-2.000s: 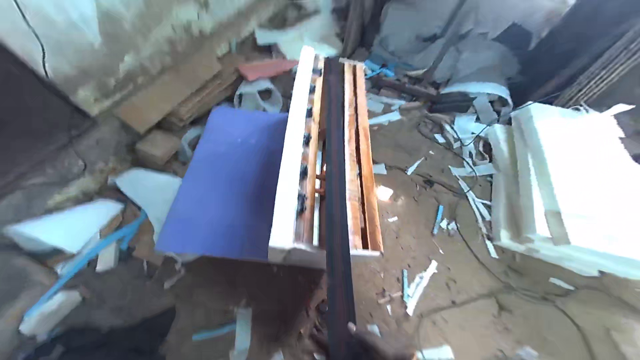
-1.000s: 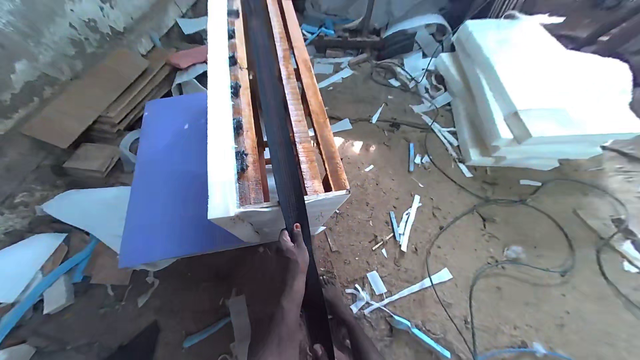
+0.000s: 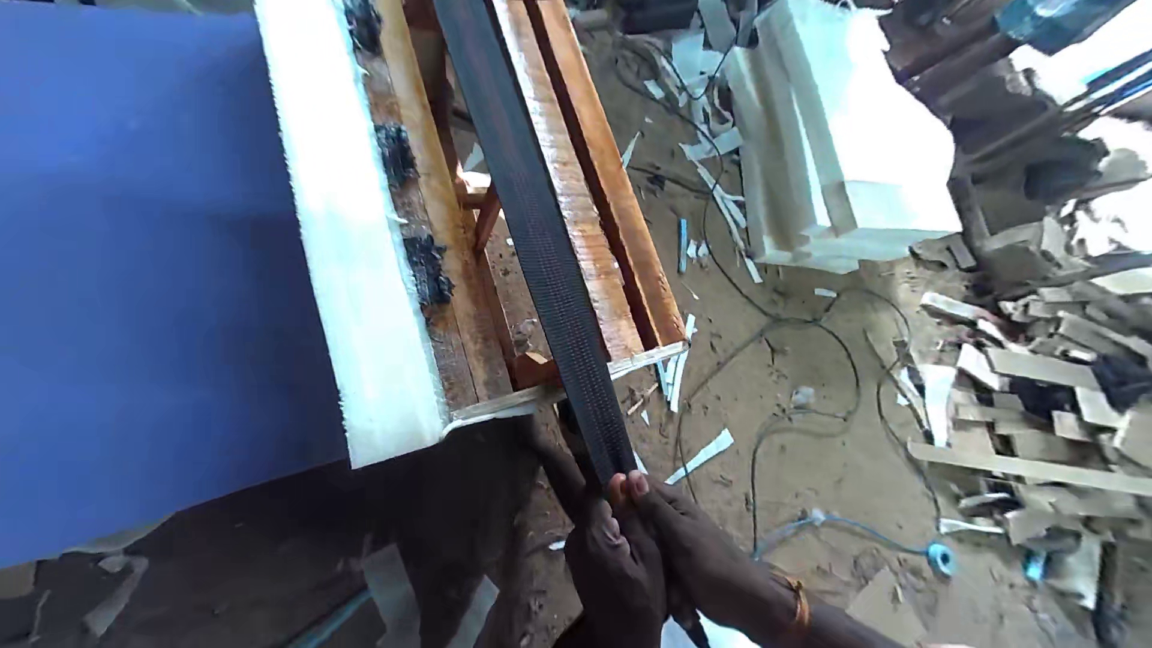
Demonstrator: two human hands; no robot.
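A black webbing strap (image 3: 540, 243) runs lengthwise over a reddish-brown wooden frame (image 3: 621, 225) and past its near end. Both my hands pinch the strap just beyond that end. My left hand (image 3: 607, 549) is on the left, with one finger reaching toward the frame's end; my right hand (image 3: 711, 549), with an orange band at the wrist, lies against it on the right. White foam (image 3: 333, 243) covers the frame's left edge, beside dark tufts of strap or cloth (image 3: 423, 270) on the wood. A blue-purple panel (image 3: 162, 270) adjoins the foam on the left.
A stack of white foam sheets (image 3: 837, 144) stands on the dirt floor at the upper right. A thin dark cable (image 3: 850, 360) loops over the floor. Wood and board offcuts (image 3: 1062, 396) are heaped at the right, with a roll of blue tape (image 3: 940, 559) nearby.
The view has moved much closer to the frame's near end. My right hand, low and mostly out of sight a second ago, is now beside my left hand at the strap.
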